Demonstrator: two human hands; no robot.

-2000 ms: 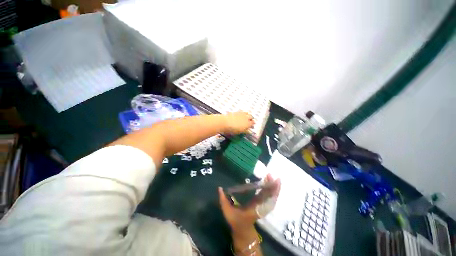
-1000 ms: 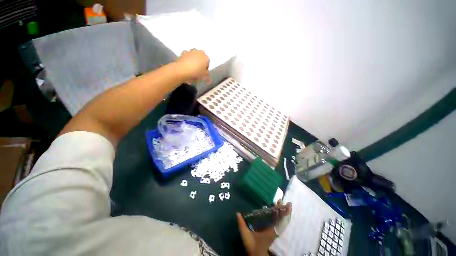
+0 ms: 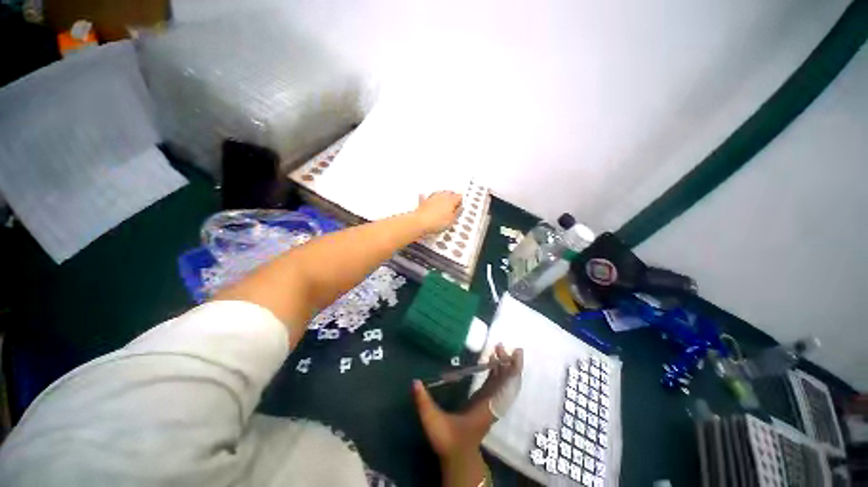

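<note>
My left hand (image 3: 440, 211) is at the right end of a blank white sheet (image 3: 385, 157), its fingers closed at the sheet's edge. The sheet lies over a stack of perforated sheets with brown dots (image 3: 461, 243), covering its middle. My right hand (image 3: 466, 411), with a white cover on one finger, holds a thin flat panel (image 3: 463, 372) edge-on between thumb and fingers; its face cannot be seen. A green panel stack (image 3: 441, 315) lies between the hands. Dark-edged squares (image 3: 584, 418) stand in rows on a white pad (image 3: 536, 359) at right.
A blue bin (image 3: 193, 271) with a clear bag is partly behind my left arm. Loose white pieces (image 3: 360, 302) lie beside it. A plastic-wrapped block (image 3: 249, 87) and black object (image 3: 249, 174) are behind. A bottle (image 3: 539, 262), black tape-like roll (image 3: 601, 269) and stacked boards (image 3: 752, 455) are right.
My left hand has moved from the block at the back to the dotted stack, where a white sheet now covers part of the dots. My right hand still holds the panel. The view has shifted.
</note>
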